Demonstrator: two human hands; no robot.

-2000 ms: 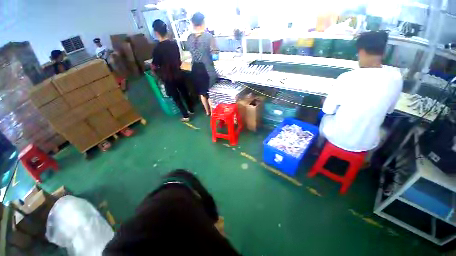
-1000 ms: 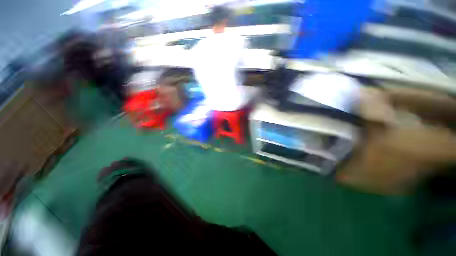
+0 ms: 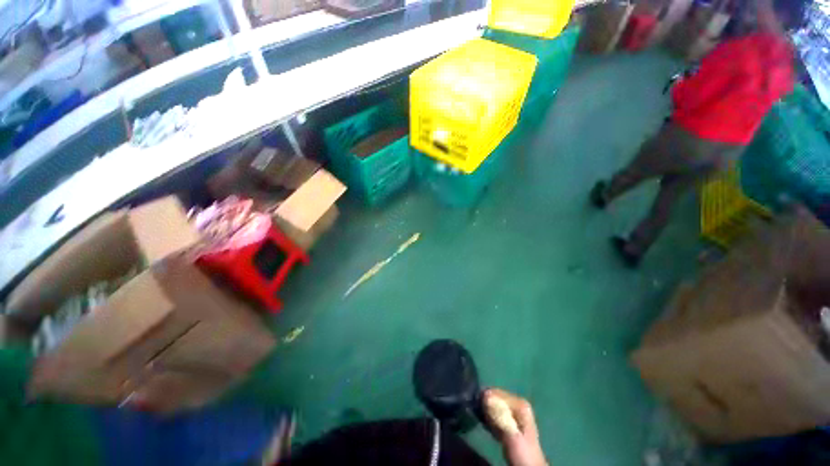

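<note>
A black lidded mug or flask [image 3: 446, 378] is at the bottom middle, over the green floor, with its round top towards me. My right hand [image 3: 511, 423] is at its right side, fingers closed around what looks like its handle; the wrist is cut off by the bottom edge. My dark clothing shows below the mug. I cannot make out my left hand. A blurred bit of skin [image 3: 282, 441] beside blue cloth at the lower left seems to belong to another person.
Open cartons stand at left [image 3: 209, 337] and right [image 3: 746, 373]. A red stool [image 3: 264, 268] bears pinkish goods. A yellow crate [image 3: 469, 100] sits on green crates beside a long white bench [image 3: 264, 109]. A person in red [image 3: 733, 91] is at the upper right.
The view has swung away from the stacked cartons and the person in white to yellow and green crates and a person in red. The black mug and my right hand now show.
</note>
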